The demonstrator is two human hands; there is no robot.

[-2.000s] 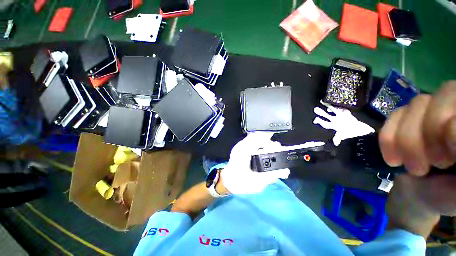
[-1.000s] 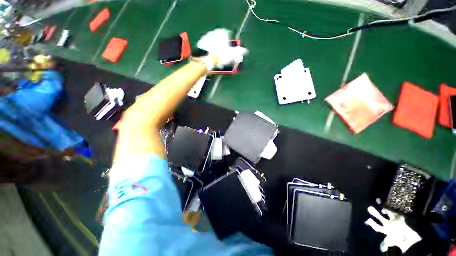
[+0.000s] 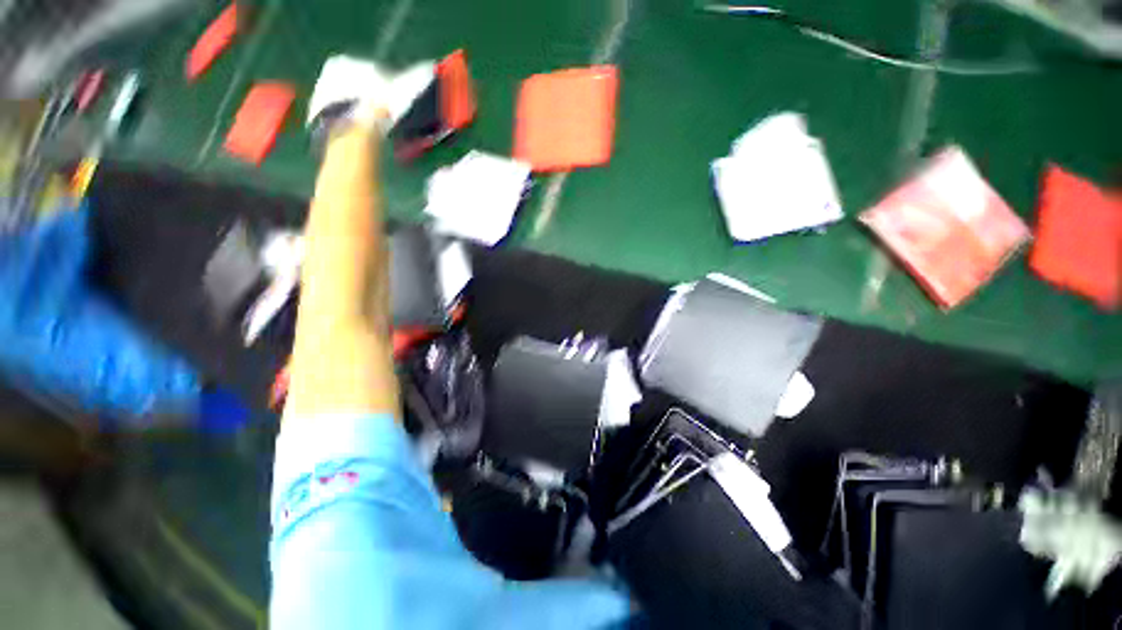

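My left hand, in a white glove and blurred, reaches over the green belt at the upper left. It is at a dark unit beside an upright-looking orange-red pad. Its fingers are smeared, so I cannot tell whether they grip the unit. My bare forearm and light blue sleeve cross the bench below it. My right hand is out of the picture.
A bare orange-red pad and white plates lie on the belt. Stacked black units stand on the black bench. A white glove lies at right. Another person's blue sleeve shows at left.
My left hand has moved left along the belt to another pad. The pad it was over now lies bare. The view has shifted, with the bench stacks appearing further right.
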